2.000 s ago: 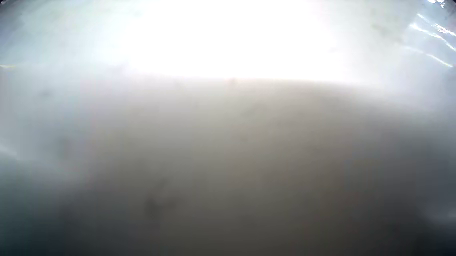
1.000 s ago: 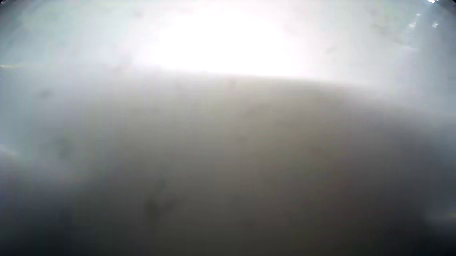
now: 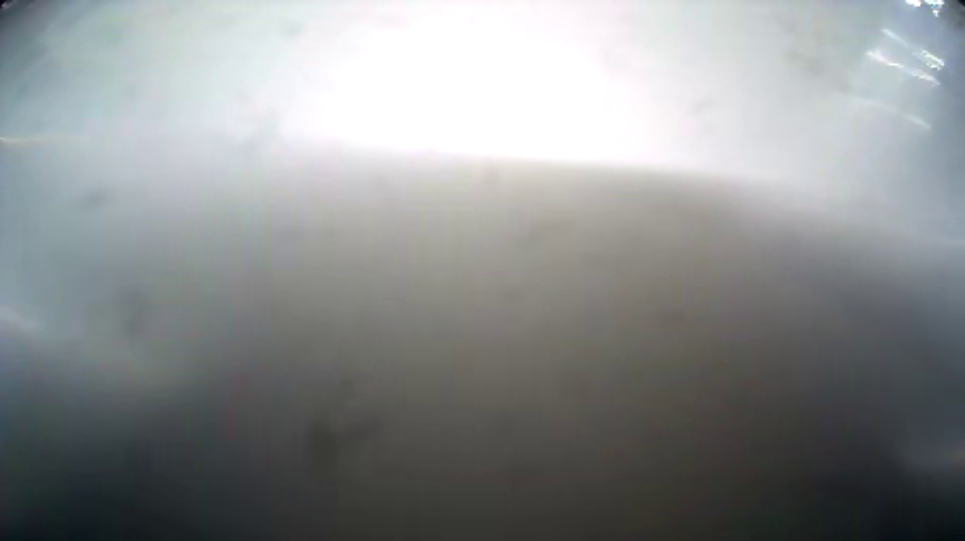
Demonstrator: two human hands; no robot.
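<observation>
A blurred grey-beige surface (image 3: 508, 349) fills the lower and middle part of the head view, very close to the camera. It is too blurred to tell what it is. Above its upper edge lies a bright, overexposed white area (image 3: 487, 85). Neither my left hand nor my right hand can be made out. No work piece or tool can be told apart in the blur.
Small bright streaks of light (image 3: 905, 69) show at the top right corner. Faint dark smudges are spread over the picture. The left and right sides are bluish grey and blurred, with no object that can be named.
Compared with one second ago, the light streaks at the top right are longer and clearer. The grey surface has hardly changed.
</observation>
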